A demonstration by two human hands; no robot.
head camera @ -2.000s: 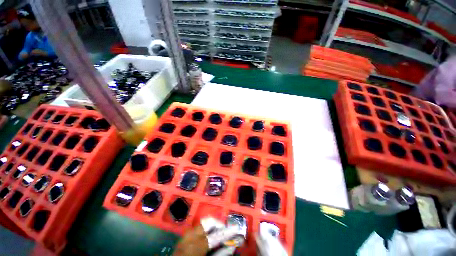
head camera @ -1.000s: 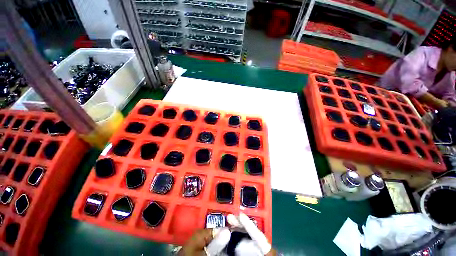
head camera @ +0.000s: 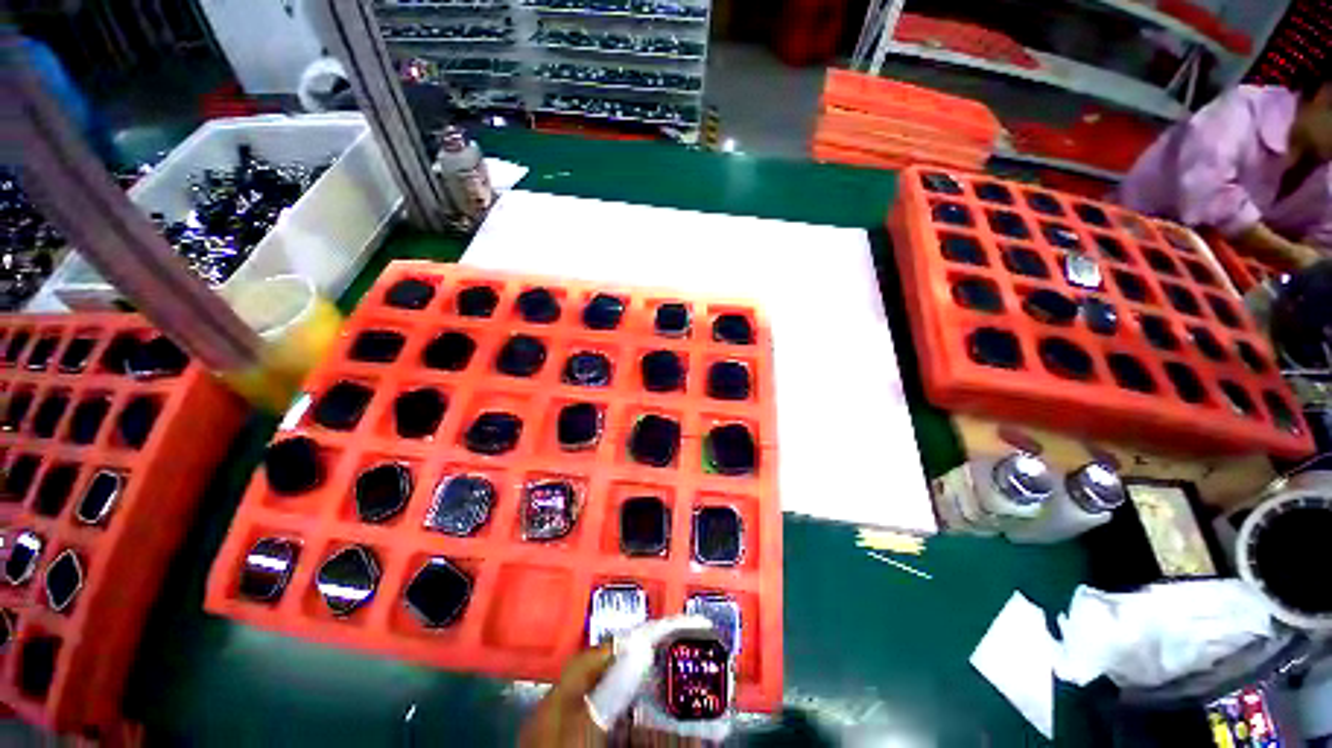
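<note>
An orange-red tray (head camera: 665,402) with square pockets lies in front of me. Most pockets hold smartwatch units with dark faces; one front-row pocket is empty. My left hand (head camera: 606,687), with white finger coverings, comes in at the bottom edge. It holds a smartwatch unit (head camera: 697,680) over the tray's front right corner. Its screen faces me, lit with reddish characters. Silvery-looking units (head camera: 618,611) sit in the front-row pockets just behind the hand. My right hand is not visible; a dark blurred shape lies at the bottom edge right of the unit.
Filled trays stand left (head camera: 146,504) and right (head camera: 935,329). A white sheet (head camera: 847,395) lies behind the front tray. Two bottles (head camera: 1011,490), white wipes (head camera: 1154,636) and a round white device (head camera: 1293,555) are right. A post, yellow item and white bin (head camera: 343,190) are left. A person sits back right.
The unit held low between both hands is now in my left hand alone, face up and lit. My right hand has left the picture. The view has shifted, bringing more of the right side into sight.
</note>
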